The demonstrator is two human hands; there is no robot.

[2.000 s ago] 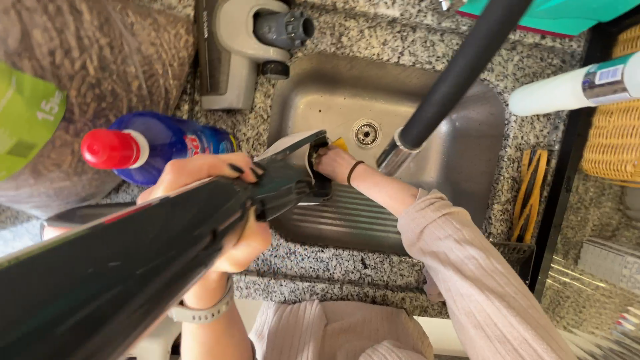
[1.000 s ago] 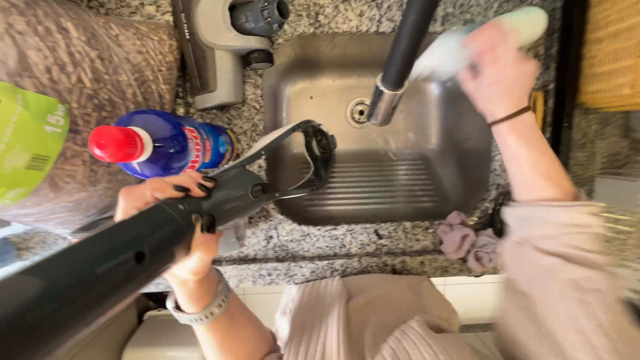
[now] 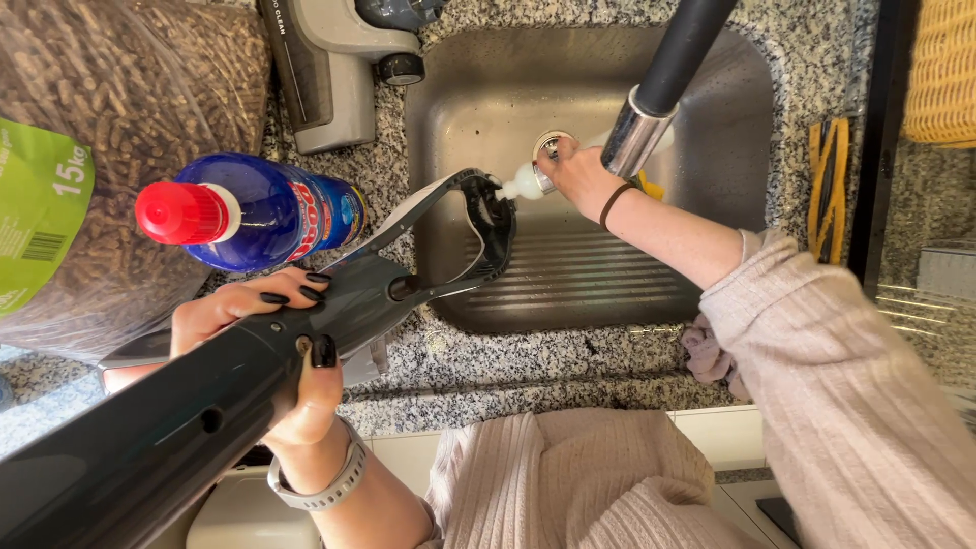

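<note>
My left hand (image 3: pixel 293 347) grips the dark tube of a vacuum or floor cleaner body (image 3: pixel 183 427). Its open loop-shaped end (image 3: pixel 488 229) reaches over the left part of the steel sink. Over the sink, my right hand (image 3: pixel 576 175) holds a pale dish soap bottle (image 3: pixel 526 183), tilted sideways, with its nozzle at the edge of that loop. Part of the bottle is hidden behind my hand and the faucet (image 3: pixel 644 114). A bit of something yellow (image 3: pixel 650 185) shows beyond my right wrist; whether I hold it I cannot tell.
The steel sink (image 3: pixel 579 305) is set in a granite counter. To the left are a blue bottle with a red cap (image 3: pixel 252 206), a pellet bag (image 3: pixel 130 76) and a grey floor-cleaner head (image 3: pixel 343 99). A mauve cloth (image 3: pixel 709 351), yellow-and-black strips (image 3: pixel 827 191) and a wicker basket (image 3: pixel 942 72) are at the right.
My right hand has brought the pale bottle from the sink's upper right to the loop-shaped end. Two seconds ago that hand was at the loop and the bottle stood apart at the right.
</note>
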